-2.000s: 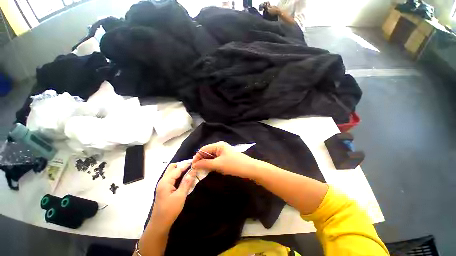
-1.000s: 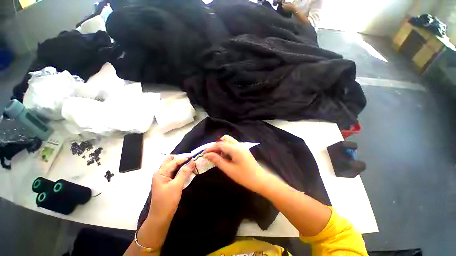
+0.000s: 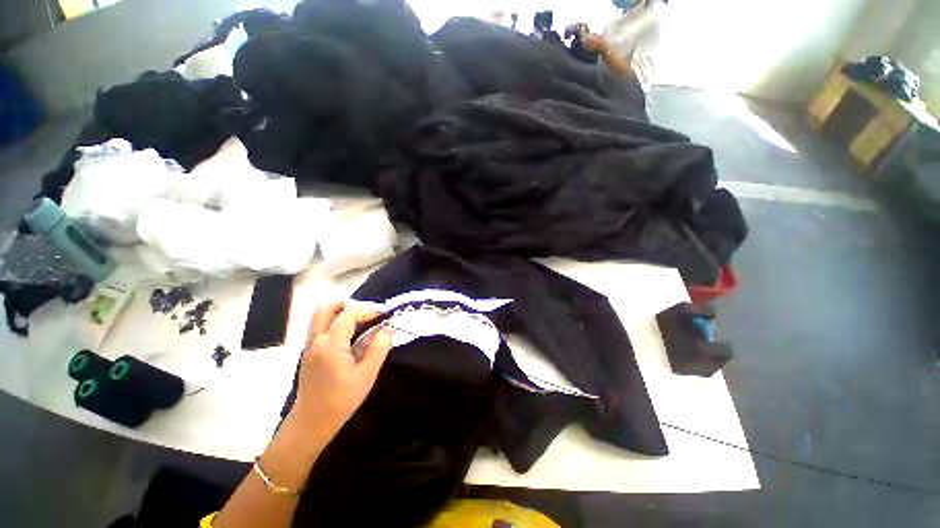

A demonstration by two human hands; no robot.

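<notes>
A black garment point(image 3: 577, 330) lies spread over the front of the table and down to my lap. A white curved piece, seemingly a shoulder pad point(image 3: 464, 327), lies in its opening, with a line of stitches along its upper part. My left hand point(image 3: 340, 356) pinches the left end of the white piece and the cloth between thumb and fingers. A thin dark thread point(image 3: 773, 456) runs out to the right, past the table edge to the frame's edge. My right hand is out of the picture. No needle can be made out.
A large dark garment heap point(image 3: 546, 175) fills the back. White bundles point(image 3: 227, 222), a phone point(image 3: 267, 311), small black bits point(image 3: 193, 316), black thread cones point(image 3: 129, 387) and a bottle point(image 3: 67, 239) are at left. A dark block point(image 3: 693, 338) sits at the right edge. Another person point(image 3: 631, 46) is opposite.
My right hand has left the white piece and gone out of view; a thread now stretches to the right. The white piece is more exposed. My left hand still holds its left end.
</notes>
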